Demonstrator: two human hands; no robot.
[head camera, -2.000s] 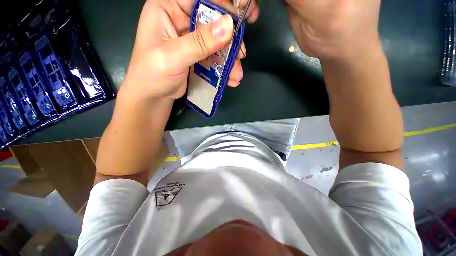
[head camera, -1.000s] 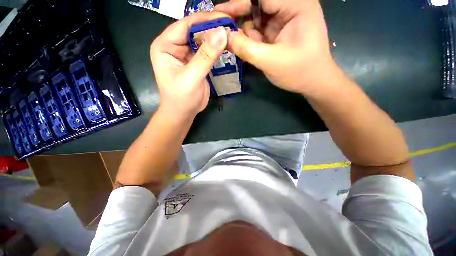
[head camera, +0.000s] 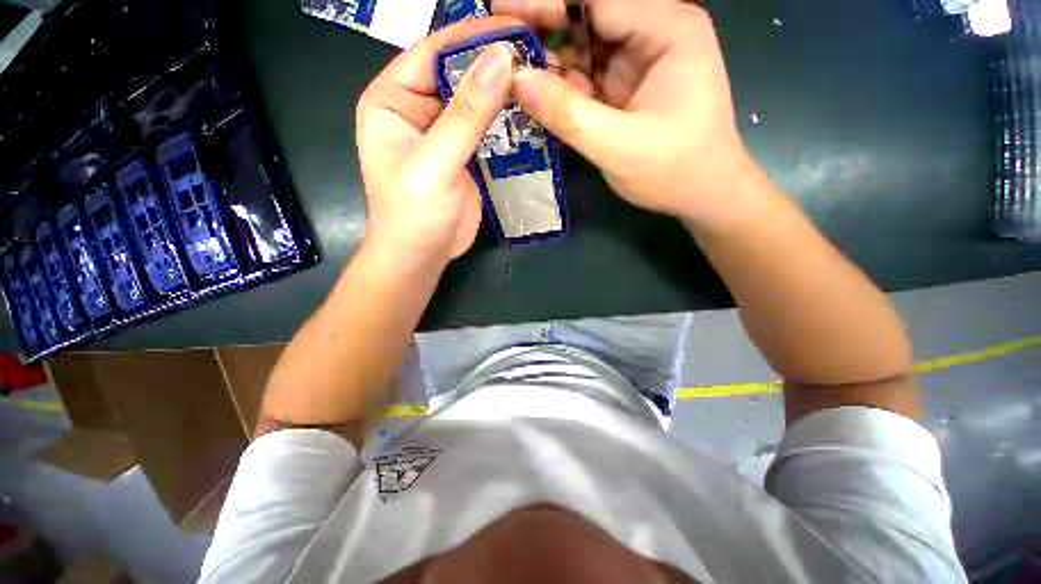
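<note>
A blue phone housing (head camera: 556, 205) with a circuit board (head camera: 519, 160) inside is held upright over the bench, its pale LCD screen (head camera: 529, 205) at the end toward me. My left hand (head camera: 428, 148) holds the housing by its upper left side, thumb pressed on the board's far end. My right hand (head camera: 651, 114) has its thumb and a finger at the upper right edge of the housing. A slim dark tool (head camera: 580, 34) stands up among my right fingers, partly hidden. The spot under both thumbs is hidden.
A glossy black blister tray (head camera: 277, 222) with a row of blue housings lies at left. Loose boards (head camera: 382, 16) lie at the top edge beyond my left hand. A clear tray (head camera: 1019, 137) is at far right, with white pieces (head camera: 984, 14) nearby. An open cardboard box (head camera: 171, 422) is below left.
The housing has turned from a strong slant to nearly upright in view. My right hand has come in from the right and now touches its upper end, beside my left thumb.
</note>
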